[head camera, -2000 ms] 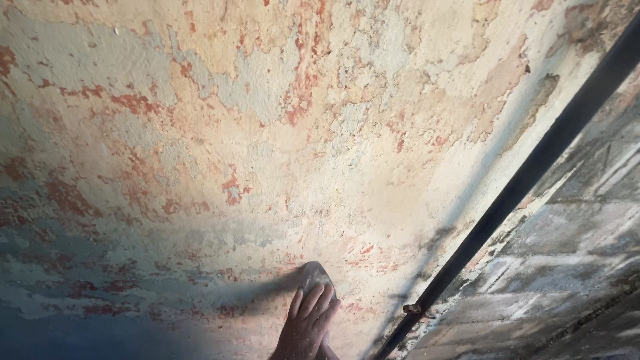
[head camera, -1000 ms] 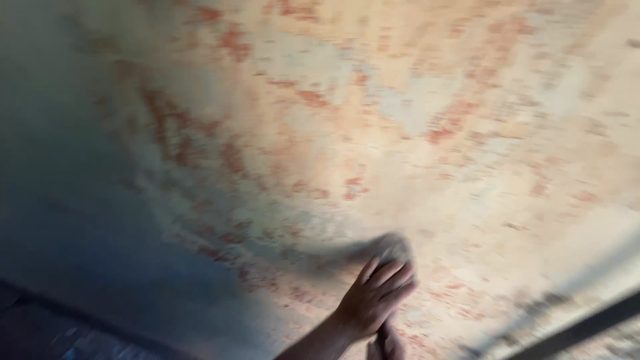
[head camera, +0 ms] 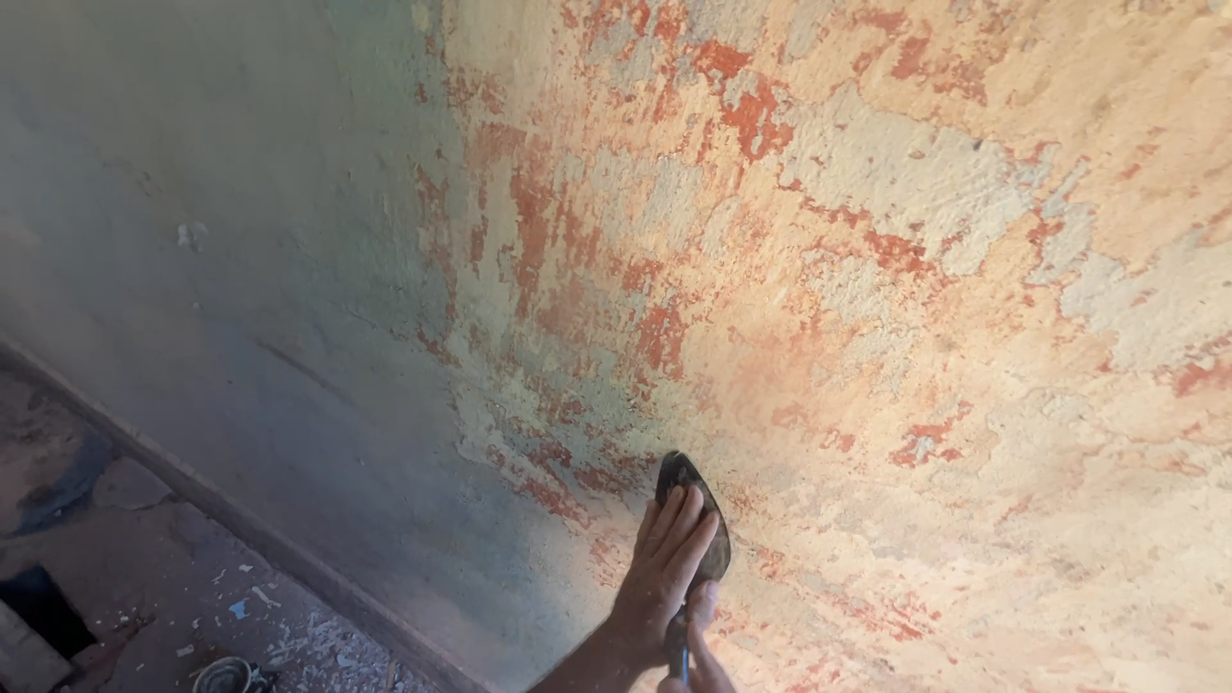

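A pointed metal trowel (head camera: 716, 553) lies against the wall (head camera: 818, 404), whose peeling paint shows cream, red and grey patches. My left hand (head camera: 666, 568) reaches in from the bottom, its fingers laid over the trowel's blade and pressing on it; its thumb is hidden. Just below, my right hand (head camera: 707, 650) is wrapped around the trowel's handle (head camera: 680, 643), partly cut off by the bottom edge of the view. The blade's tip points up along the wall.
A narrow ledge (head camera: 250, 544) runs along the wall's foot at lower left. Below it, the floor (head camera: 159, 553) bears scattered paint flakes (head camera: 308, 635). A round container (head camera: 223, 676) stands at the bottom edge, near a dark rectangular opening or object (head camera: 46, 606).
The view has swung left; the dark pipe and block wall have left it, and the floor has come in. My hands and the trowel have moved left along the wall.
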